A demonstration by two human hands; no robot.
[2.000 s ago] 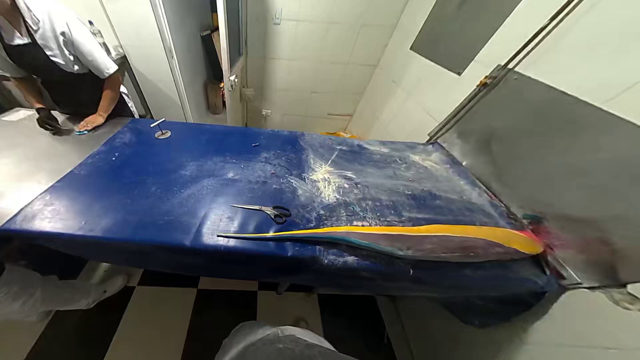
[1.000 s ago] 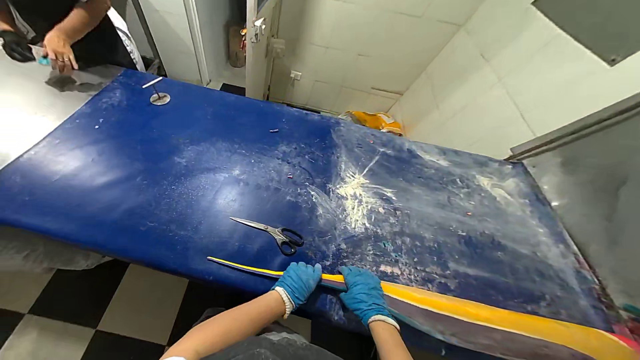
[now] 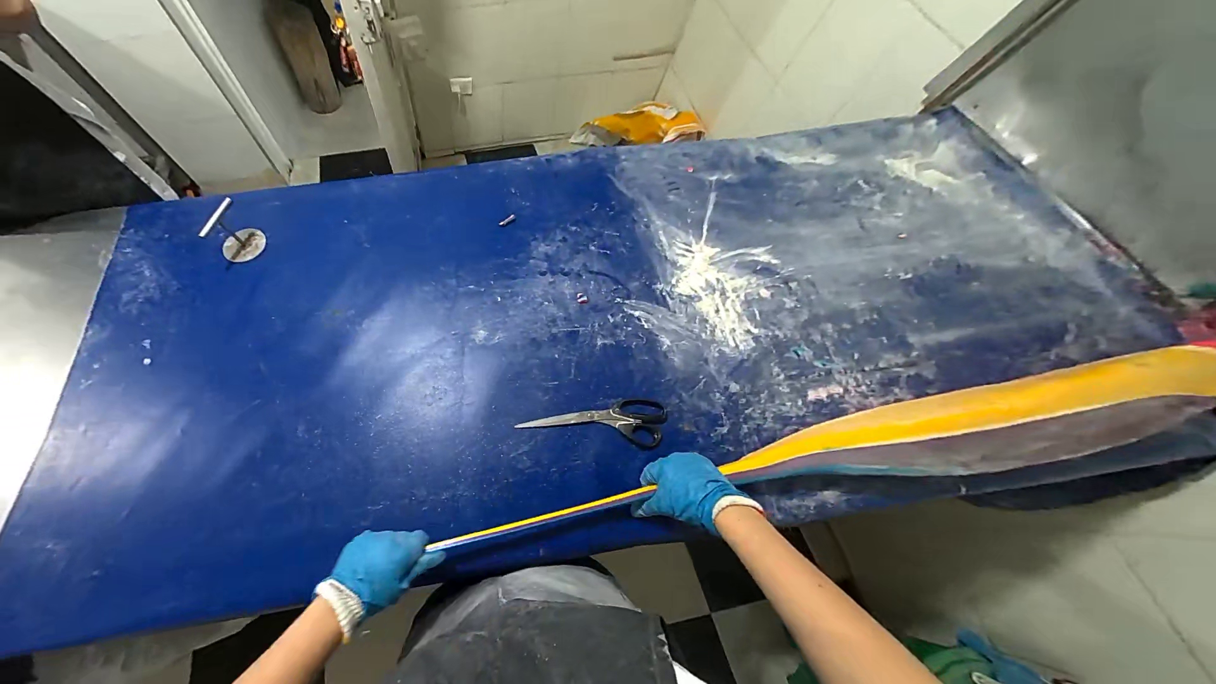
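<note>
A long striped strand of soft, pliable material point(image 3: 959, 418), yellow, white, grey and teal, lies along the near edge of the blue-covered table point(image 3: 313, 380). It is thick at the right and narrows to a thin rope toward the left. My left hand point(image 3: 380, 570), in a blue glove, grips the thin left end at the table's front edge. Around the strand where it starts to widen, my right hand point(image 3: 686, 490) is closed, also blue-gloved. Black-handled scissors point(image 3: 594, 418) lie on the table just beyond my right hand, touched by neither hand.
A round metal disc with a T-shaped handle point(image 3: 245, 245) stands at the far left. White powder point(image 3: 717, 285) is spread over the right half. Small scraps point(image 3: 507, 219) dot the cover. A metal surface point(image 3: 38, 313) adjoins at left; a grey panel point(image 3: 1111, 123) borders the right.
My hands, out of view two seconds ago, were close together on the strand one second ago. They are now farther apart, with a longer thin length between them. The view has shifted.
</note>
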